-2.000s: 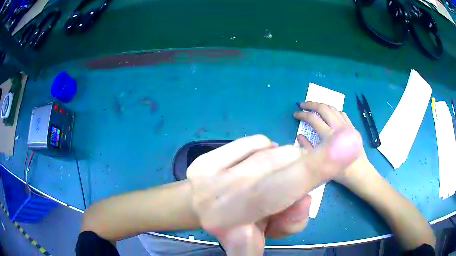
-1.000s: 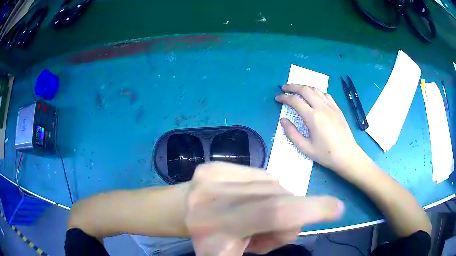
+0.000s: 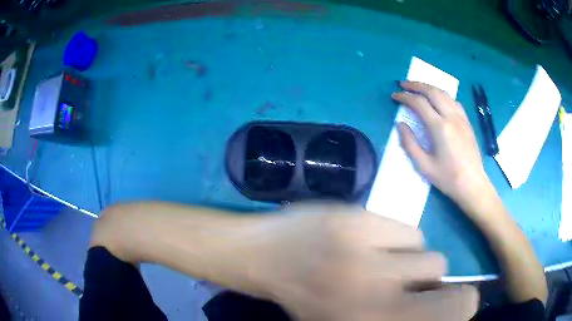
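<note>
A white label sheet (image 3: 401, 182) with rows of small printed marks lies slanted on the bench. My right hand (image 3: 442, 138) rests flat on its upper part, fingers a little apart; a small dark spot shows by the fingertips. My left hand (image 3: 357, 263) is strongly blurred in the near foreground, below the cradle and the sheet's lower end; whether it holds anything cannot be told. A black rounded cradle (image 3: 300, 141) with two glossy wells stands left of the sheet, its front edge near my left hand.
Black tweezers or snips (image 3: 485, 119) and white strips (image 3: 530, 128) lie right of the sheet. A silver-grey box (image 3: 56, 106) with lit digits and a blue cap (image 3: 80, 50) stand at left. A blue bin (image 3: 41, 213) is below the bench edge. Dark headphones (image 3: 524, 19) show at upper right.
My left hand has moved down, uncovering the cradle. My right hand stays on the label sheet. The camera view has shifted, cutting off more of the bench's far side.
</note>
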